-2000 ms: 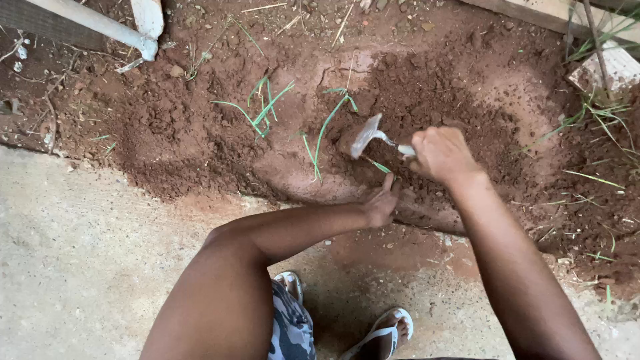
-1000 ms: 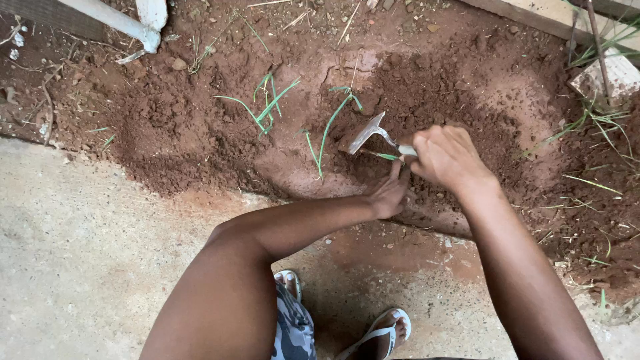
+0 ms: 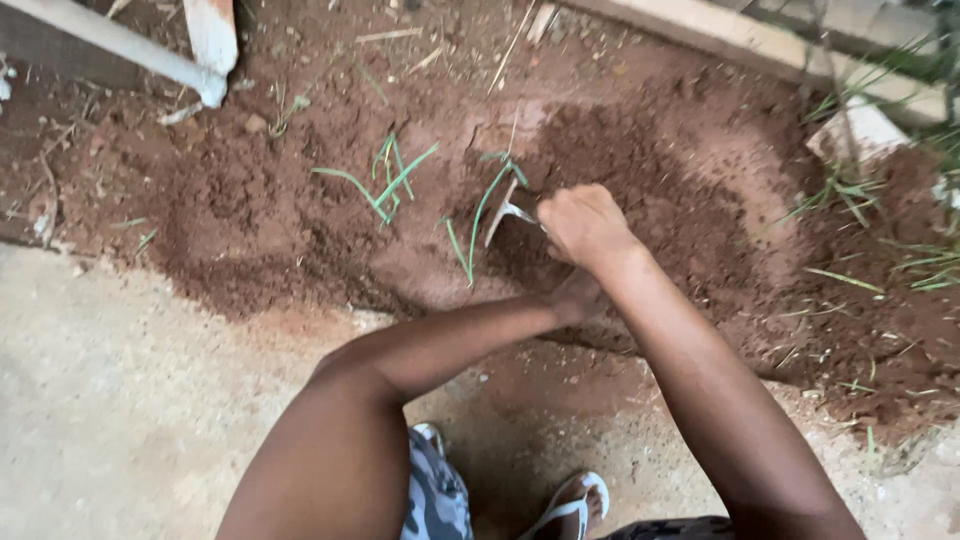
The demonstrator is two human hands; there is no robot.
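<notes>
My right hand (image 3: 583, 225) is closed round the handle of a small hand hoe (image 3: 502, 213), whose metal blade stands edge-on over the reddish soil (image 3: 645, 165). Low at the soil, behind my right wrist, is my left hand (image 3: 581, 296); its fingers are mostly hidden, so what they hold cannot be told. Just left of the blade, a thin green plant (image 3: 480, 225) with long narrow leaves bends over the soil. Another such plant (image 3: 386, 191) grows farther left.
A concrete slab (image 3: 135, 390) borders the soil on the near side, under my sandalled feet. Wooden boards (image 3: 697, 30) lie at the top right, near a pale block (image 3: 859, 139). A white metal frame (image 3: 214, 82) reaches in at top left. Grass tufts (image 3: 847, 191) are at the right.
The hoe and my right hand have moved up and a little left, and the blade is turned more upright. The green leaf seen by my left fingers earlier is now out of sight.
</notes>
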